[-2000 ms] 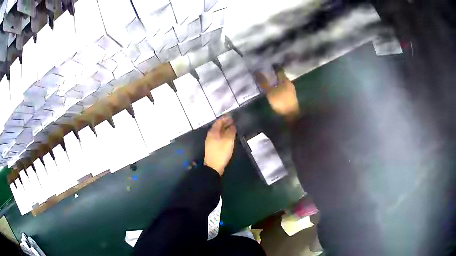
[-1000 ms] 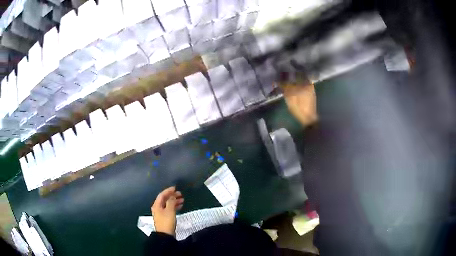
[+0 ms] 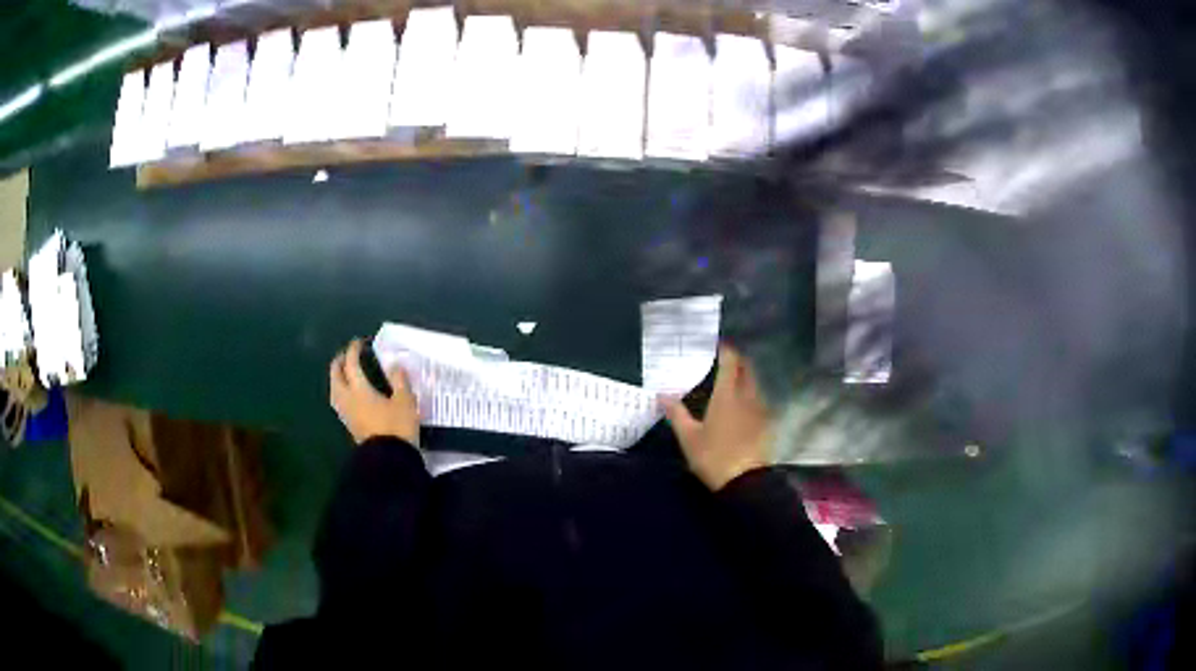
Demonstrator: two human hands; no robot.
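Note:
A floppy white label sheet (image 3: 525,400) with dense rows of small black print lies across the front of the green table, close to my body. Its right part folds upward. My left hand (image 3: 378,391) holds the left end, thumb on top. My right hand (image 3: 719,409) holds the right end near the fold, thumb on the sheet and fingers at the folded part. The fingers under the sheet are hidden.
A row of white boxes (image 3: 485,85) lies on a brown board (image 3: 223,167) at the back. A single white box (image 3: 870,321) lies at the right. White cartons (image 3: 60,308) stand at the left edge, above a brown corrugated carton (image 3: 125,459). The right side is blurred.
My view has turned, so the box row is now level at the top. My right hand has left the row. Both hands now hold the label sheet near my body.

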